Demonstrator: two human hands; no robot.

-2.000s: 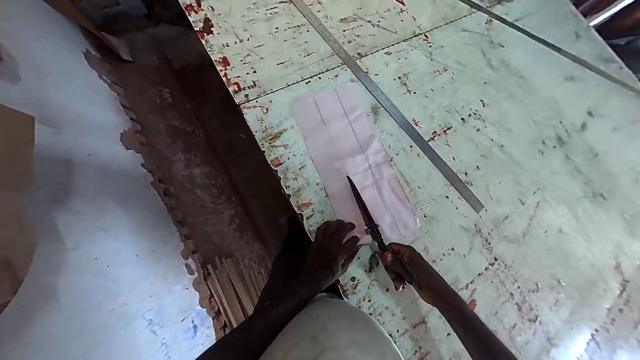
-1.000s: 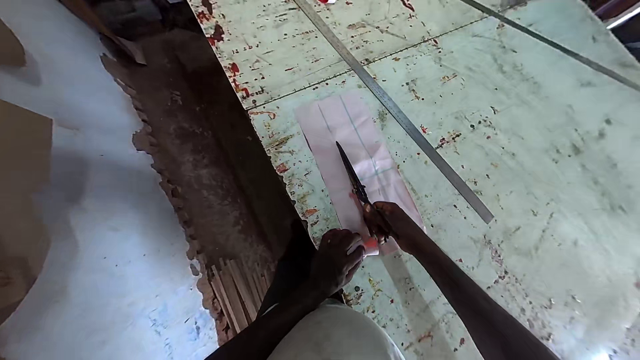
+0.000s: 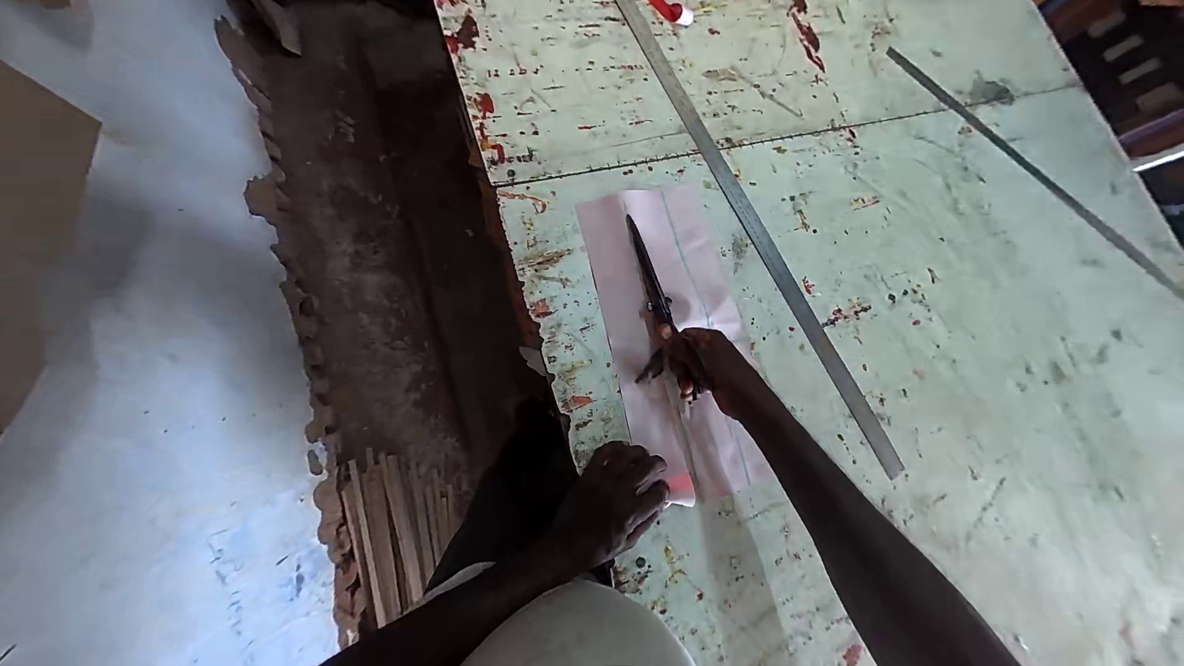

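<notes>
A pale pink sheet (image 3: 606, 277) with blue lines lies lengthwise on the paint-stained table; whether it is fabric or paper I cannot tell. My right hand (image 3: 701, 365) grips the handles of dark scissors (image 3: 649, 268) over its middle, the blades pointing toward the sheet's far end. A slit runs from the near edge up toward the scissors. At the near left corner, my left hand (image 3: 622, 495) holds the sheet's edge, where a redder patch shows. The fingertips of that hand are partly hidden.
A long metal ruler (image 3: 768, 250) lies just right of the sheet. Farther right is another long, thin strip (image 3: 1027, 171). A red and white object (image 3: 671, 11) sits at the top. Thin wooden strips (image 3: 393, 527) stand beside the table's left edge (image 3: 518, 305).
The scissors in my right hand have moved up along the sheet, away from my body. My left hand stays at the sheet's near end.
</notes>
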